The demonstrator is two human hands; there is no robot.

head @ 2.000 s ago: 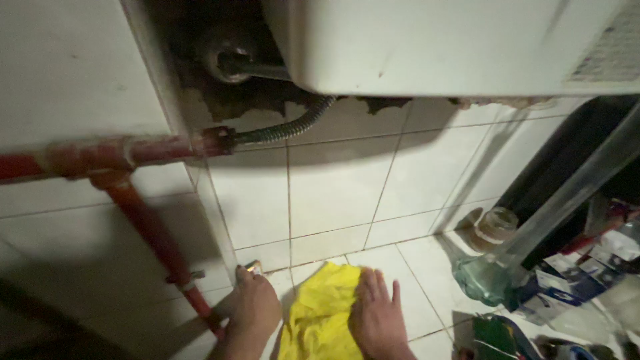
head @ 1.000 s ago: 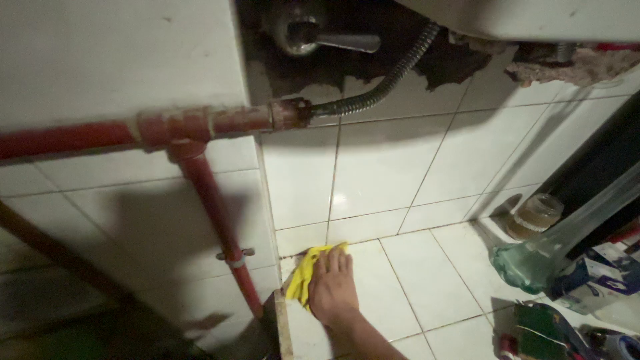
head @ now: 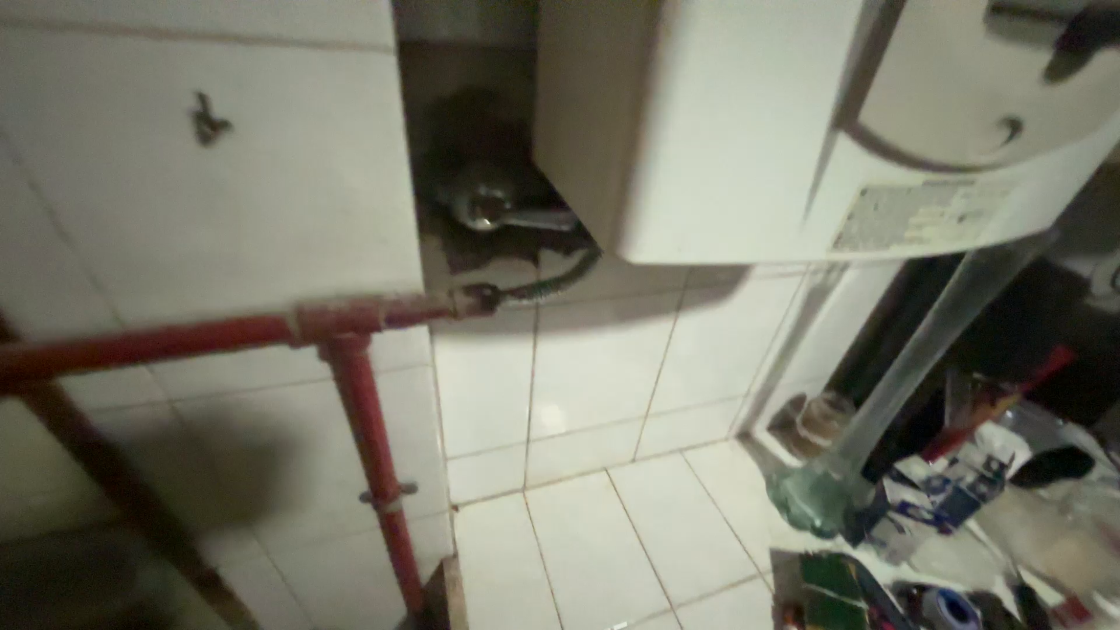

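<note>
Neither of my hands shows in the head view, and the yellow cloth is out of sight too. White floor-level tiles point(head: 586, 542) form a ledge below the tiled wall point(head: 595, 376). A red pipe point(head: 210, 341) with a tee joint crosses at the left, and one branch runs down from it. From the pipe's end a ribbed metal hose point(head: 551, 284) curves up behind a white wall-mounted appliance point(head: 735, 131). A metal valve lever point(head: 538, 219) sits in the dark opening beside it.
On the right, a clear tube point(head: 927, 341) hangs down to a greenish plastic bottle point(head: 814, 494). Near it are a jar point(head: 822, 420), crumpled blue-and-white packaging point(head: 954, 481), a green box point(head: 831, 586) and a roll of tape point(head: 949, 608). A darker pipe point(head: 114, 481) slants down at the left.
My hand and the yellow cloth, on the tiled ledge one second ago, have left the view. Two seconds ago both hands were there. The view has moved, showing more of the appliance.
</note>
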